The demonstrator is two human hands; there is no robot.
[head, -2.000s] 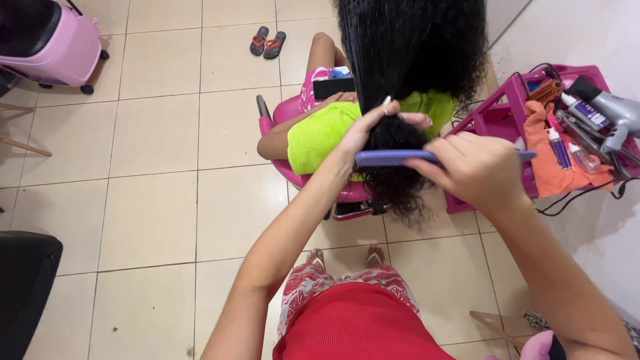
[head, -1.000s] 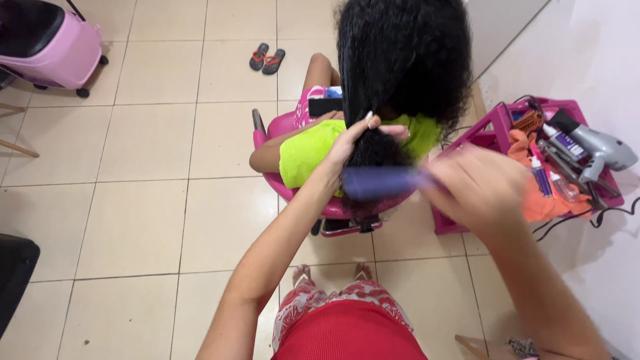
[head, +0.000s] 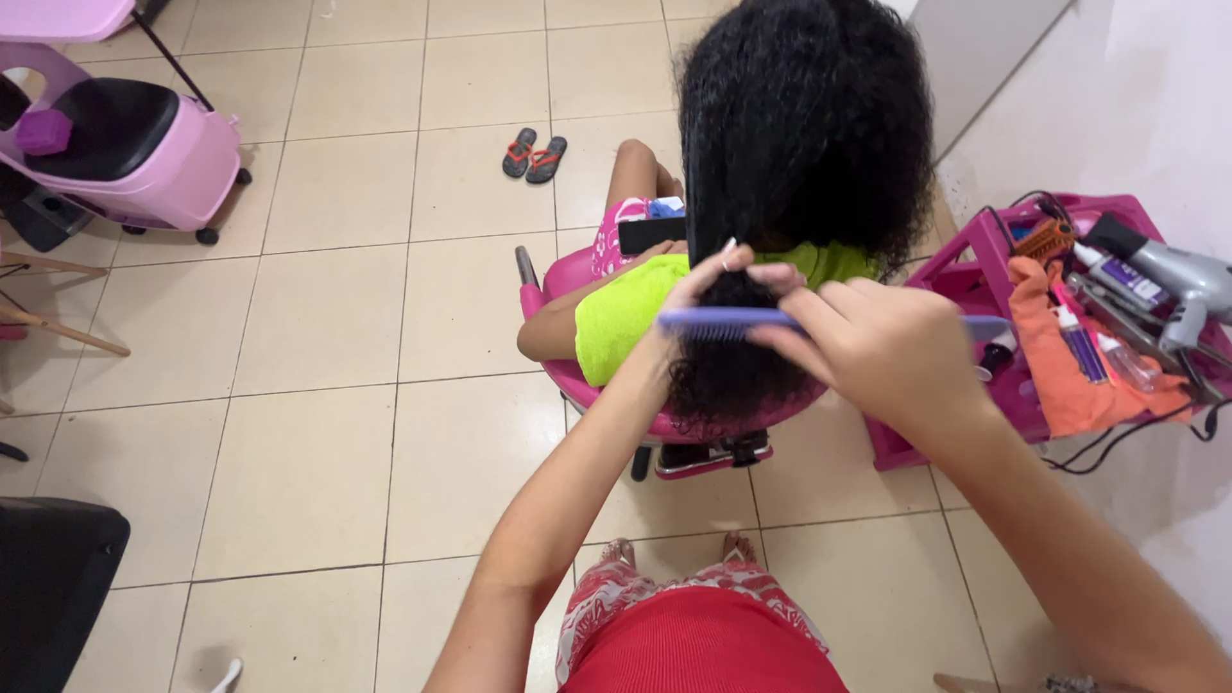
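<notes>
A seated person's long black curly hair [head: 804, 125] hangs over the back of a pink salon chair [head: 568, 279]. My left hand [head: 717, 274] grips a lock of it at neck height, with a ring showing on one finger. In my right hand [head: 866, 337] is a purple comb [head: 722, 322], held level, its teeth down against the hair just below my left hand. A lime-green towel [head: 621, 318] covers the person's shoulders. The far end of the comb sticks out beyond my right hand.
At right stands a pink trolley [head: 890, 438] with a silver hair dryer [head: 1179, 274], an orange cloth [head: 1044, 385], bottles and hanging cords. Flip-flops [head: 534, 156] lie on the tiled floor. A pink wheeled stool [head: 183, 164] is at upper left, a black object [head: 58, 577] at lower left.
The comb, blurred one second ago, now shows clearly with its teeth at the hair. Both hands stay around the same lock.
</notes>
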